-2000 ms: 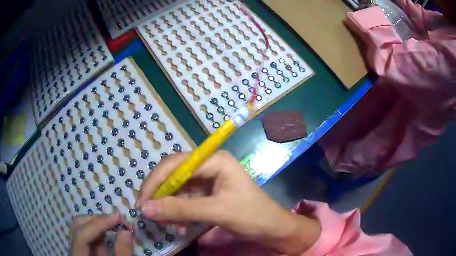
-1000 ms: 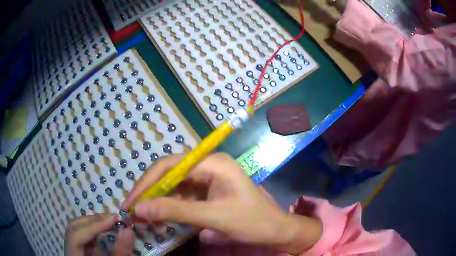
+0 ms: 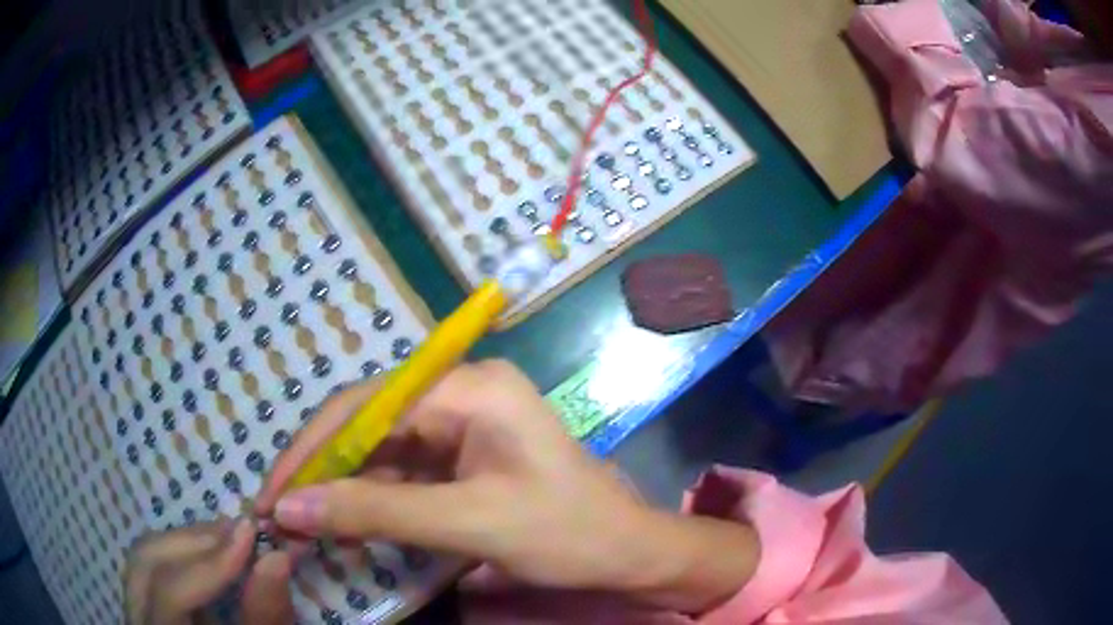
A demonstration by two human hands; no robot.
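My right hand (image 3: 452, 476) is closed around a yellow pen-like tool (image 3: 409, 388), tip end down to the left. A red lead wire (image 3: 594, 128) leaves its whitish rear. My left hand (image 3: 208, 574) is at the bottom left, partly cut off by the frame's edge, fingertips close to the right fingertips. A tiny dark part seems to be between them; whether the left hand grips it is unclear. Both hands are over a white holding board (image 3: 208, 275) with rows of small round metal parts (image 3: 383, 319) and tan wavy shapes. The tool's tip is hidden by the fingers.
A partly filled board (image 3: 488, 134) lies beyond on the green bench. A reddish-brown pad (image 3: 675, 293), green label (image 3: 576, 401) and blue-taped edge (image 3: 781, 299) are at right. A brown board (image 3: 793, 92) and another person's pink sleeve (image 3: 952, 232) are further right. More boards (image 3: 140, 140) lie left.
Both hands and the yellow tool have shifted slightly left in the picture, and the boards have shifted too. The red wire's loop now hangs further left.
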